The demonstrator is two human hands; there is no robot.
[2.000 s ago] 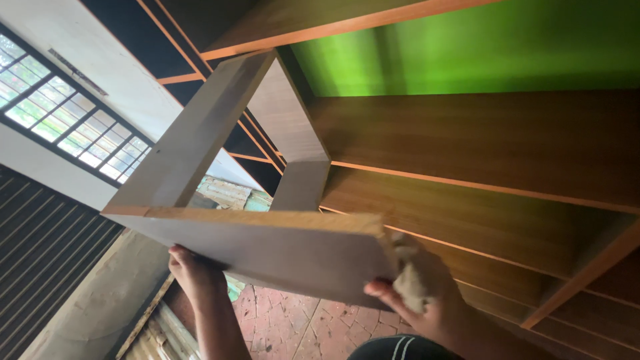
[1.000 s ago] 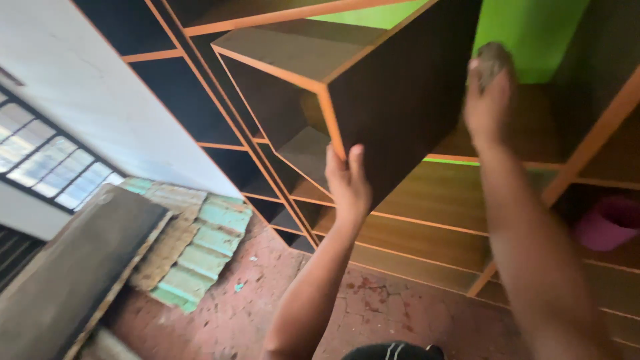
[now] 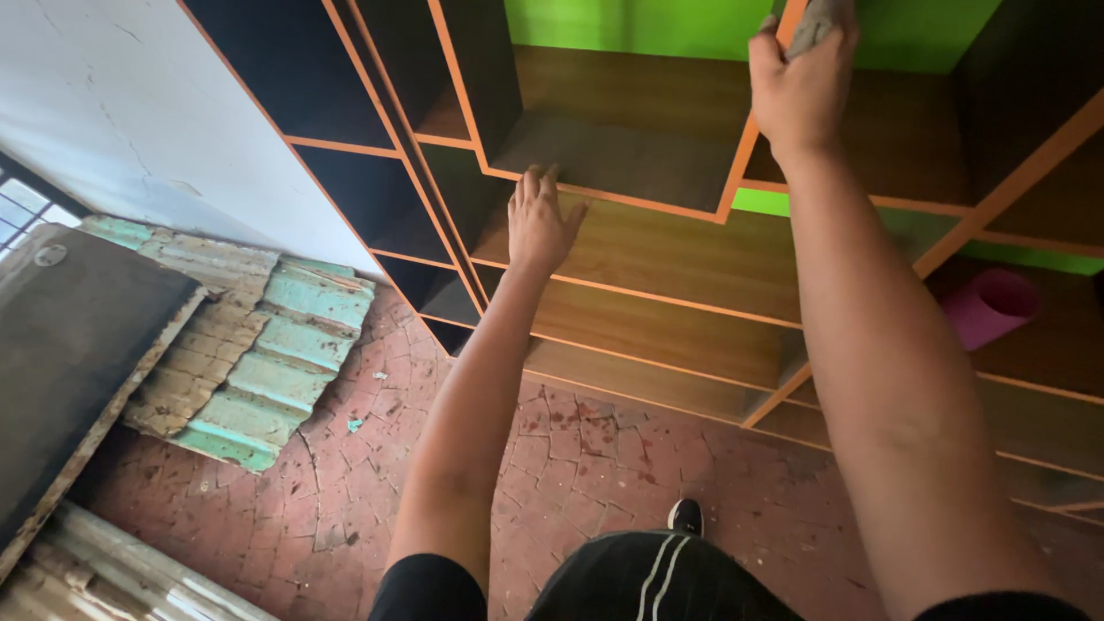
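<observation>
A wooden box frame with orange edges [image 3: 634, 201] sits in the large shelving unit [image 3: 681, 309], in front of a bright green back panel [image 3: 634, 26]. My left hand [image 3: 542, 226] rests its spread fingers on the frame's lower front edge, near its left corner. At the frame's right upright, my right hand [image 3: 806, 82] is wrapped round a crumpled grey cloth [image 3: 813, 28], with the thumb against the orange edge. The top of the frame lies outside the view.
A pink plastic container [image 3: 992, 308] lies on a right-hand shelf. At the left are rusty corrugated metal sheets [image 3: 293, 332] and a dark slab-like panel [image 3: 82, 328]. My shoe [image 3: 686, 516] stands on the cracked red floor [image 3: 595, 483].
The box frame, held up in front of the shelves earlier, now sits within them. My left hand has moved from gripping its side to resting on its lower edge.
</observation>
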